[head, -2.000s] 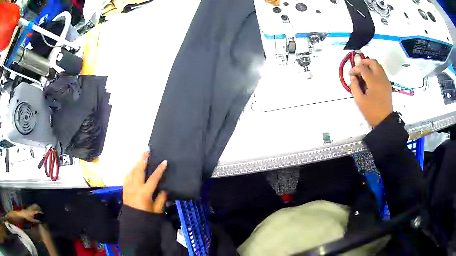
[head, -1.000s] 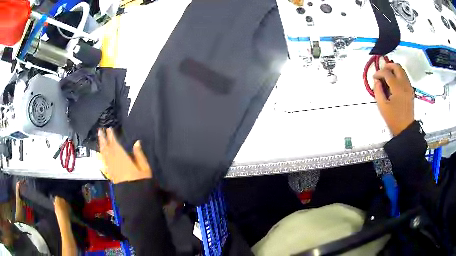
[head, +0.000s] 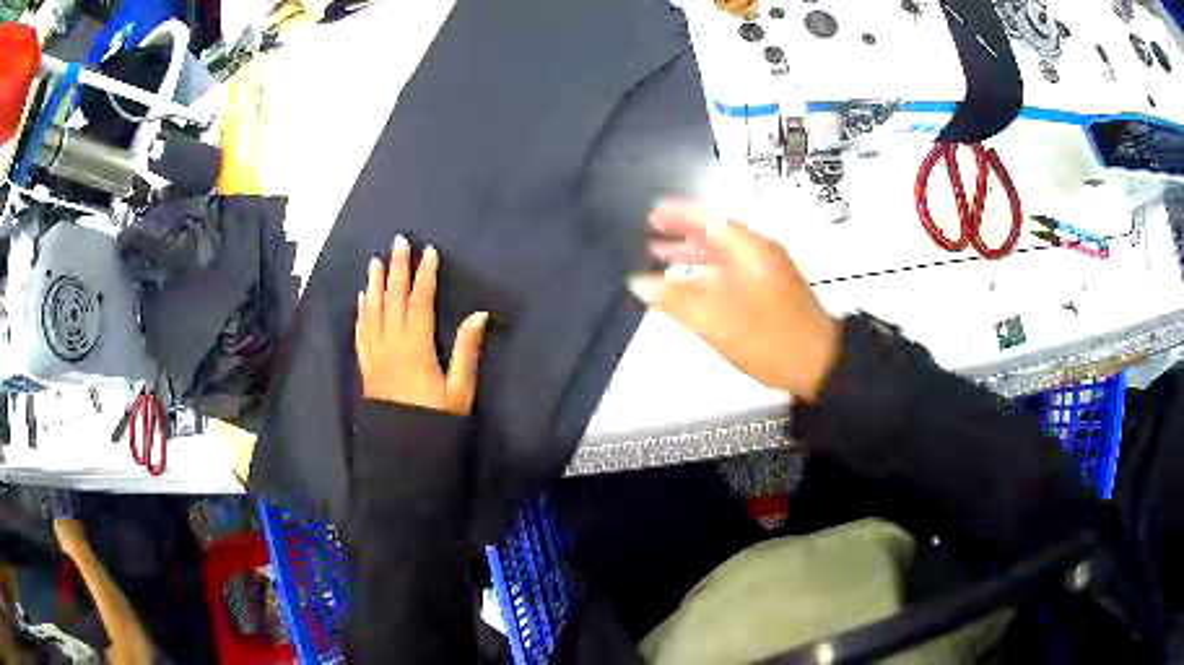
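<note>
A large charcoal garment panel (head: 519,143) lies spread over the white table and hangs over its front edge. My left hand (head: 413,335) lies flat on the panel, fingers spread, holding nothing. My right hand (head: 740,292) is blurred at the panel's right edge, near the needle area (head: 812,150). Whether its fingers touch or hold the cloth cannot be told. Red-handled scissors (head: 969,199) lie on the table to the right, with no hand on them.
A crumpled dark bundle (head: 214,299) lies left beside a grey round-patterned machine part (head: 72,305). Other red scissors (head: 148,433) lie below. A dark strip (head: 983,72) lies over the machine. Blue crates (head: 530,578) stand under the table. A neighbour's arm (head: 104,591) shows lower left.
My right hand has let go of the red scissors and moved left to the panel. My left hand has moved from near the bundle onto the cloth. The panel has spread wider since the first frame.
</note>
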